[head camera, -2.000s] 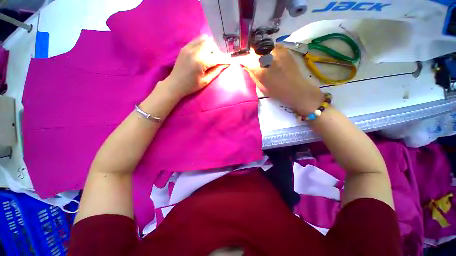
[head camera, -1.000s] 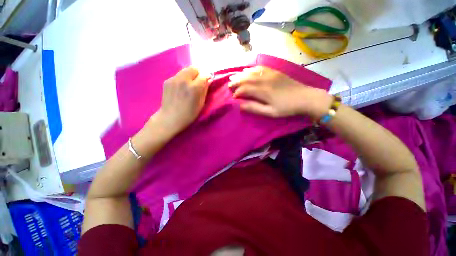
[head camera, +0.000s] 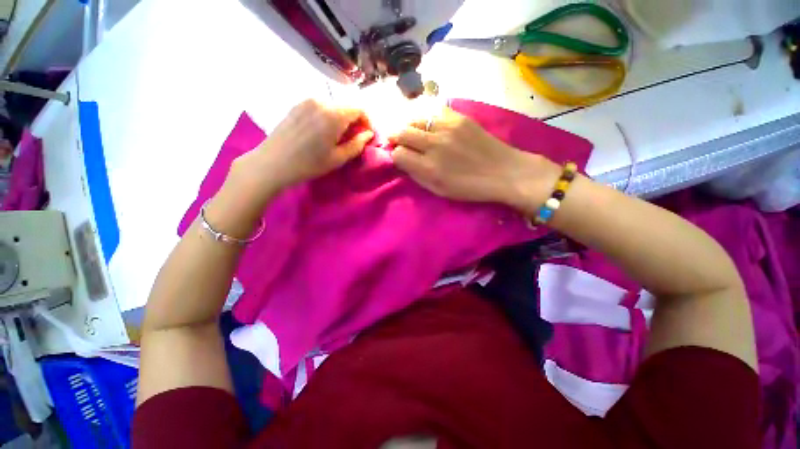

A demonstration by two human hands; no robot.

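The magenta garment panel (head camera: 351, 254) lies over the table edge and my lap, bunched under my hands. My left hand (head camera: 311, 140) pinches its upper edge just left of the bright light. My right hand (head camera: 456, 153) holds the same edge close beside it, fingertips nearly meeting. The presser foot and needle area (head camera: 373, 83) is just beyond my fingertips; glare hides the exact cloth edge and the needle. The fabric scissors (head camera: 570, 57), one green and one yellow loop, lie right of the machine head, blades pointing left.
Blue tape (head camera: 98, 180) is on the table (head camera: 167, 96) at left, near a beige machine part (head camera: 35, 254). A blue plastic basket (head camera: 88, 399) is below left. Magenta and white cut pieces (head camera: 588, 329) lie at lower right, below the table edge.
The panel has come off the machine, towards me, and been turned and gathered. In the last second, my hands moved closer together on its edge and its left part folded in.
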